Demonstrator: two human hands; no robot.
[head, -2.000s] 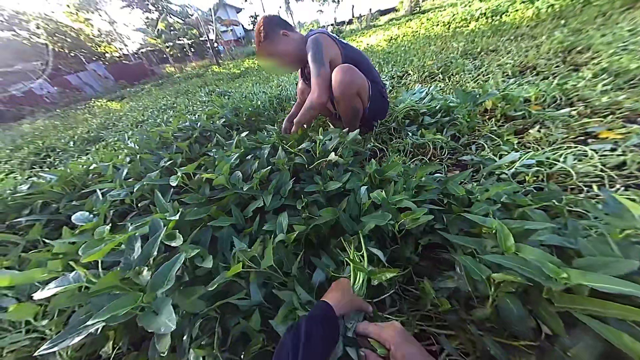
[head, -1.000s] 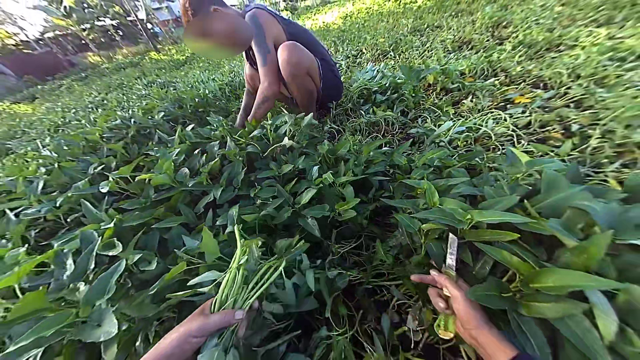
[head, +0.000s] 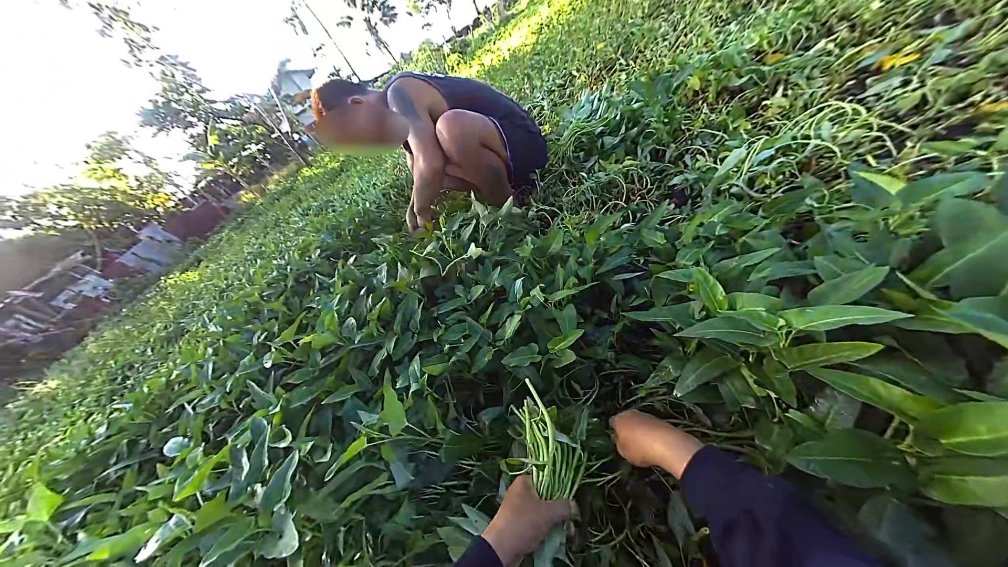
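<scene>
My left hand (head: 529, 516), at the bottom centre, is closed around a bunch of green cut stems (head: 551, 453), their cut ends pointing up and away from me. Leaves of the bunch hang below the fist. To the right of the bunch, my right hand (head: 650, 442) reaches in a dark sleeve (head: 764, 504) down among the leafy plants (head: 488, 315), its fingers curled and partly hidden by them. Whether it holds the knife or a stem cannot be seen.
Ahead, a person in a dark sleeveless top (head: 488, 102) squats with hands down in the foliage. Dense leafy plants surround my hands, with larger leaves (head: 846, 319) at the right. Tangled pale stems (head: 827, 138) lie at the upper right. Metal sheets (head: 150, 248) stand far left.
My right hand, which showed a knife a second ago, has moved in beside the bunch, and the knife is no longer visible. My left hand still holds the stems. The view has tilted.
</scene>
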